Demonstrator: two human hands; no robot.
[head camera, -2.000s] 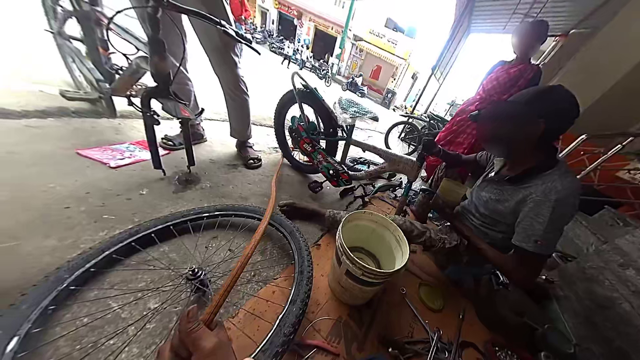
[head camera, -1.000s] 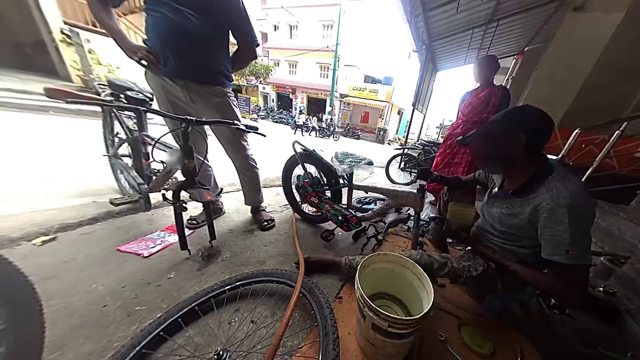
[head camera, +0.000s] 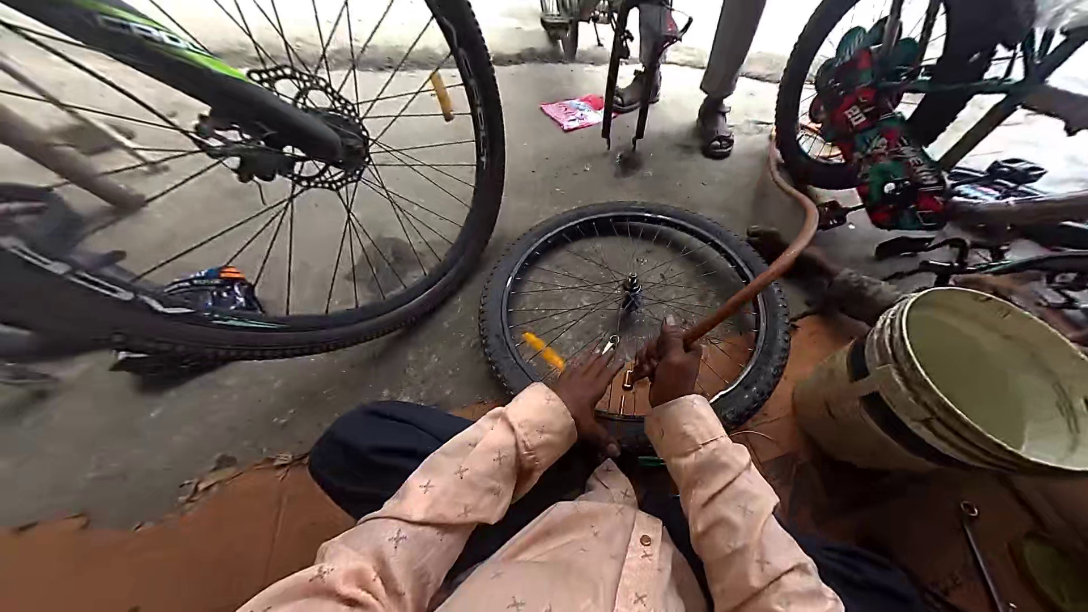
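Note:
A loose bicycle wheel (head camera: 769, 340) with a black tyre lies flat in front of me, its hub (head camera: 631, 291) pointing up. My right hand (head camera: 674, 365) is closed around the end of an orange-brown rubber hose (head camera: 748, 289); a small brass-coloured fitting (head camera: 628, 379) shows at its left side. Over the near left part of the rim rests my left hand (head camera: 588, 387), fingers spread toward the spokes. Beside its fingertips is a small metal piece (head camera: 610, 344); whether the hand holds it I cannot tell. A yellow spoke reflector (head camera: 542, 350) sits left of that hand.
An upright bicycle wheel with a disc brake rotor (head camera: 319, 127) stands at left. On the right are a whitish bucket (head camera: 880, 408) holding liquid and a ring-ended wrench (head camera: 977, 544). A bicycle frame (head camera: 977, 127), a person's sandalled foot (head camera: 716, 127) and a red-and-white packet (head camera: 578, 111) lie beyond.
The view has swung down and left. My right hand and the hose end are now over the wheel's near rim, and my left hand has come into view. Two seconds ago one hand held the hose.

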